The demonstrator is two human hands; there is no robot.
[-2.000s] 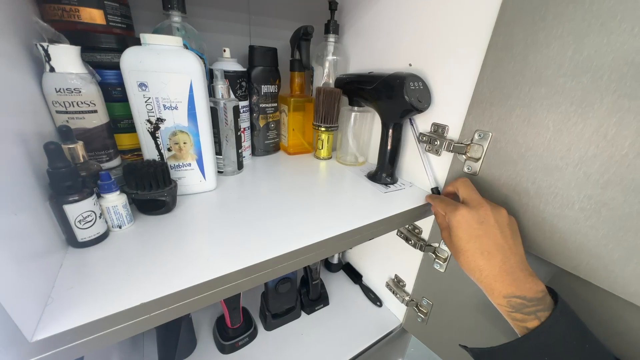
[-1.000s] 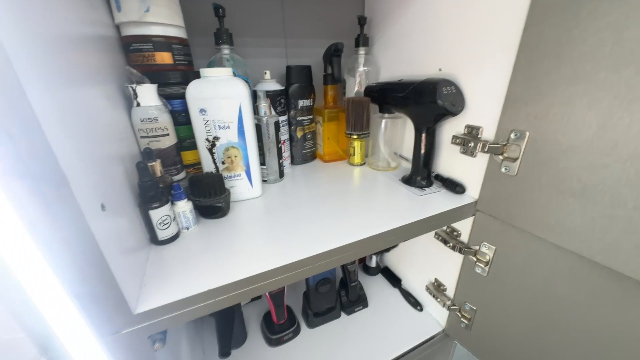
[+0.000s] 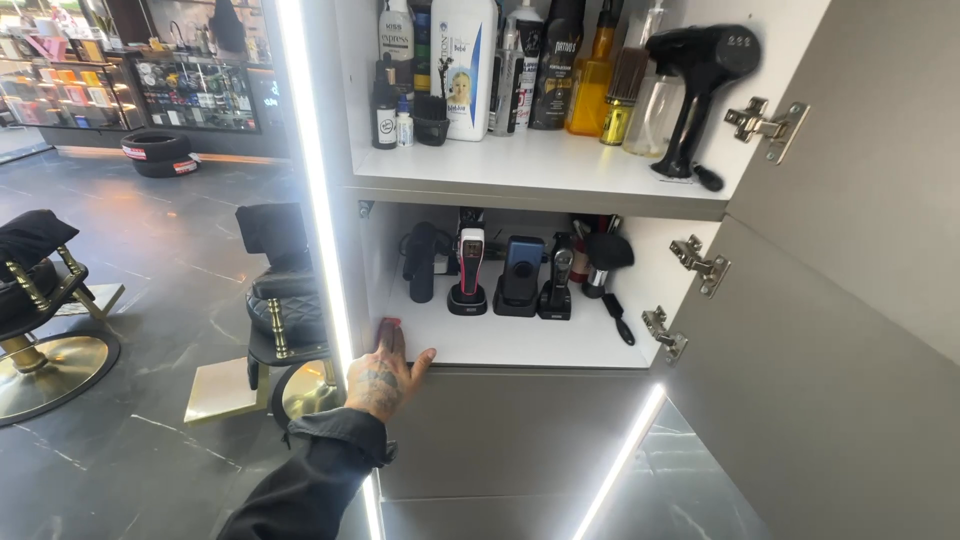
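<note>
My left hand (image 3: 386, 375) reaches to the front left corner of the lower cabinet shelf (image 3: 517, 349), back of the hand up and thumb spread to the right. Its fingertips touch or cover a small red item (image 3: 391, 321), mostly hidden by them. To the right stand a red-and-white hair clipper (image 3: 471, 262) on a black stand, a blue-and-black shaver (image 3: 521, 274) and a black trimmer (image 3: 559, 277). A black neck duster brush (image 3: 607, 255) and a small black-handled brush (image 3: 619, 319) are farther right. My right hand is not in view.
The upper shelf (image 3: 525, 169) holds several bottles, a black pistol-shaped device (image 3: 697, 90) and a black handle end (image 3: 709, 178). Metal hinges (image 3: 701, 266) project along the open cabinet door (image 3: 847, 247). A lit strip (image 3: 319, 187) edges the left side; barber chairs (image 3: 289, 307) stand beyond.
My right hand, at the upper shelf's right edge with a slim tool two seconds ago, has left view. My left hand has come in at the lower shelf. The view has swung down and left.
</note>
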